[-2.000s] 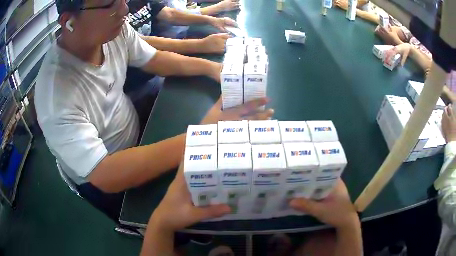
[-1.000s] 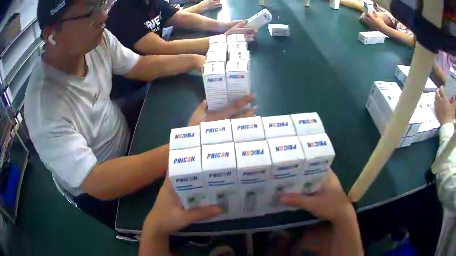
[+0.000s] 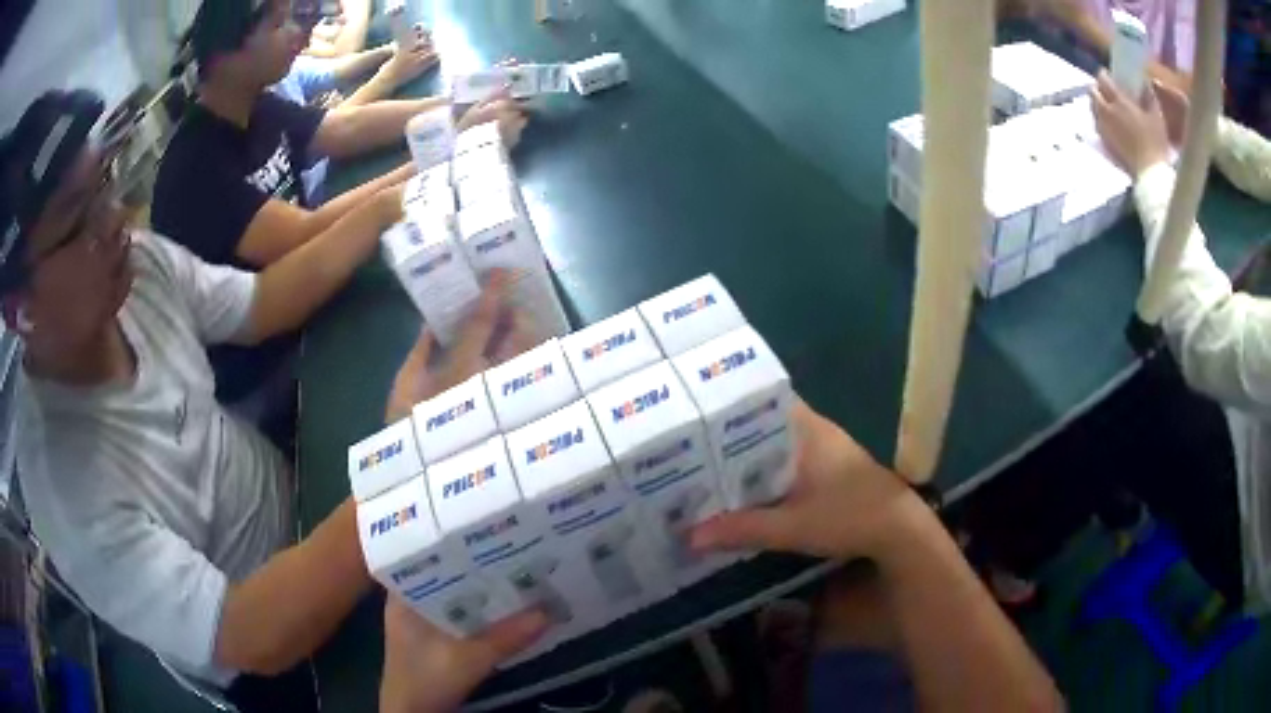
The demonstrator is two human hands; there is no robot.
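A block of white retail cartons [image 3: 558, 446] in two rows stands between my hands, end flaps up with the blue-and-orange brand word. The front panels with the device picture face me. The block is tilted, its right side higher in view. My left hand [image 3: 460, 655] grips its lower left end, thumb on the front panels. My right hand [image 3: 822, 502] grips its right end, thumb also on the front. The fingers behind and under the block are hidden.
A neighbour in a white shirt [image 3: 153, 376] at left holds a similar carton stack [image 3: 481, 230]. A larger carton stack [image 3: 1018, 181] lies at right by a person in a pale jacket [image 3: 1213, 293]. A cream upright post [image 3: 948, 251] rises from the dark green table [image 3: 725, 153]. A blue stool [image 3: 1164, 613] stands lower right.
The view has turned right. The block held in both my hands sits further left and is now slanted. The neighbour's left front carton now leans apart from the one beside it.
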